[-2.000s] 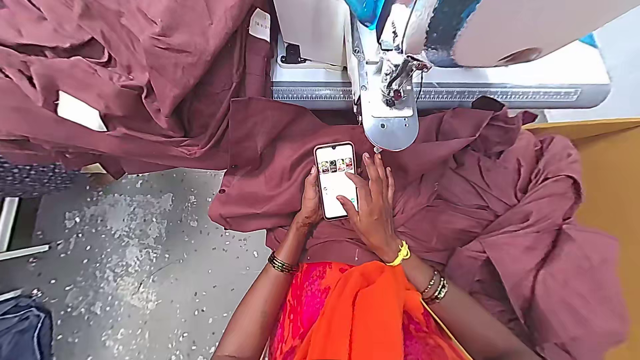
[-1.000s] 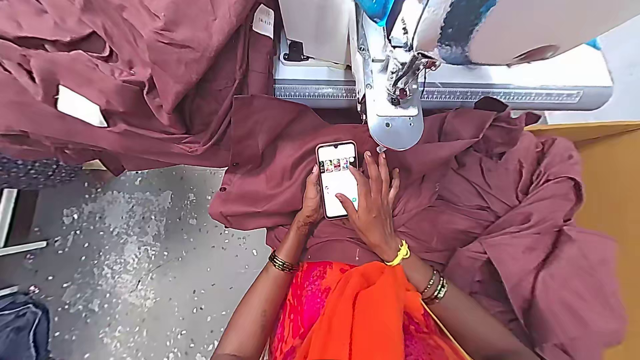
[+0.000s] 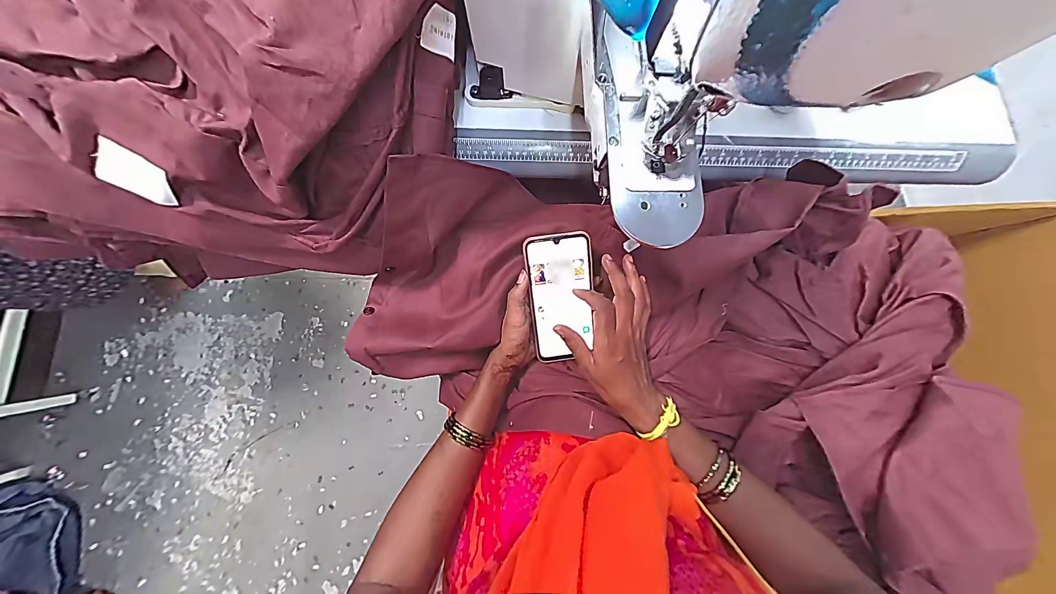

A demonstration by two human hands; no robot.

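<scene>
My left hand (image 3: 516, 326) holds a smartphone (image 3: 559, 330) from its left side, upright in my view, with its lit screen facing up. My right hand (image 3: 615, 330) is over the phone's right edge, thumb and index finger above the screen; whether they touch it I cannot tell. Under both hands lies a maroon garment (image 3: 462, 264) with small dark buttons near its left edge. It spreads across my lap and to the right in folds. The rounded metal arm of a sewing machine (image 3: 660, 216) reaches over the cloth just beyond my right fingertips.
A ruler strip (image 3: 833, 158) runs along the machine's front edge. More maroon garments (image 3: 305, 99) with white labels (image 3: 134, 171) are heaped at the upper left. A yellow-brown panel (image 3: 1006, 313) stands at the right. Dark blue cloth (image 3: 37, 532) lies at the lower left, beside the scrap-strewn floor (image 3: 223, 429).
</scene>
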